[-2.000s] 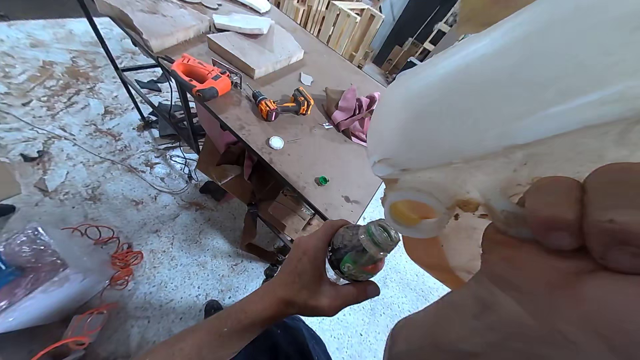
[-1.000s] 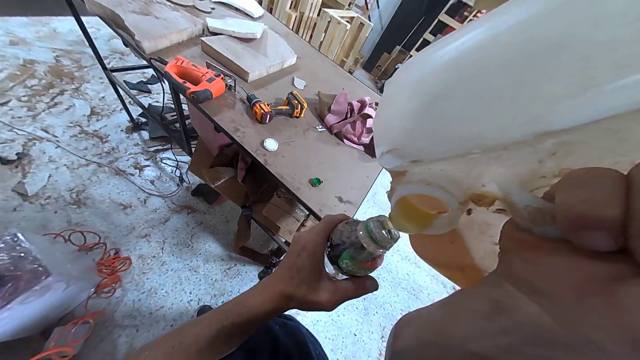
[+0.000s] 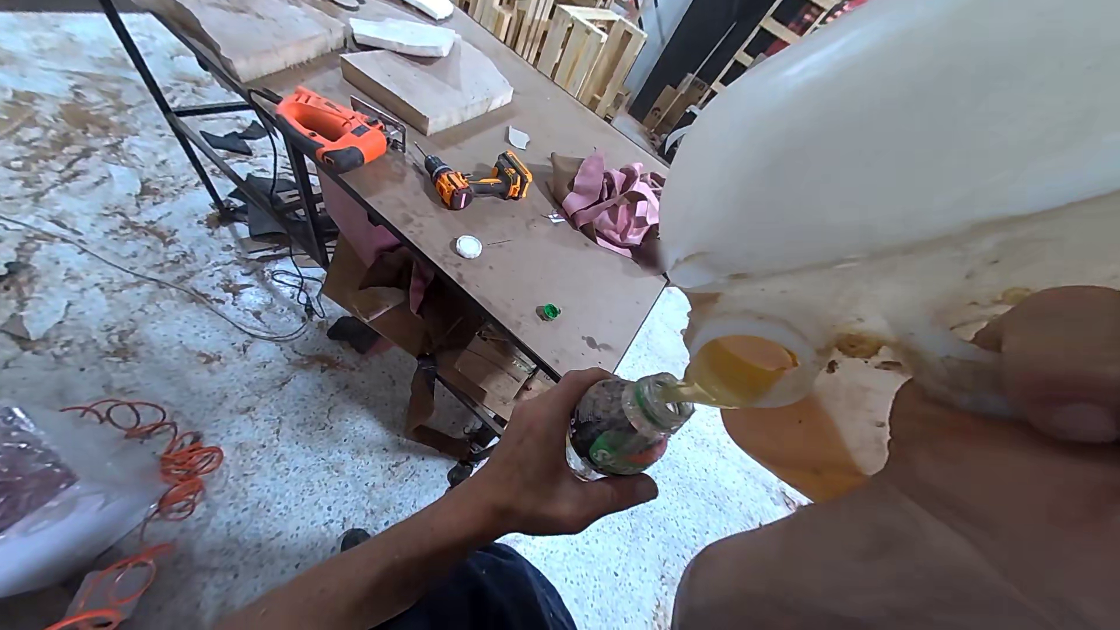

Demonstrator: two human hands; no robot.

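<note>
My left hand (image 3: 560,472) grips a small clear bottle (image 3: 626,429) with a label, tilted, its open mouth toward the right. A large translucent white plastic jug (image 3: 875,149) fills the upper right, held by its handle in my right hand (image 3: 989,472). Yellowish liquid (image 3: 744,367) stands in the jug's round spout and runs in a thin stream into the mouth of the bottle. The spout is right beside the bottle's neck. On the table (image 3: 604,306) lie a green cap (image 3: 549,311) and a white round cap (image 3: 468,247).
An orange jigsaw (image 3: 332,131), a cordless drill (image 3: 477,182), foam slabs (image 3: 429,87) and pink fabric strips (image 3: 617,201) lie on the table. Wooden crates (image 3: 586,52) stand behind it. A coiled orange air hose (image 3: 179,472) and a plastic bag (image 3: 61,499) are on the littered floor.
The jug has tipped further and its spout has come to the bottle's mouth. A stream of liquid now runs between them, where two seconds ago none showed.
</note>
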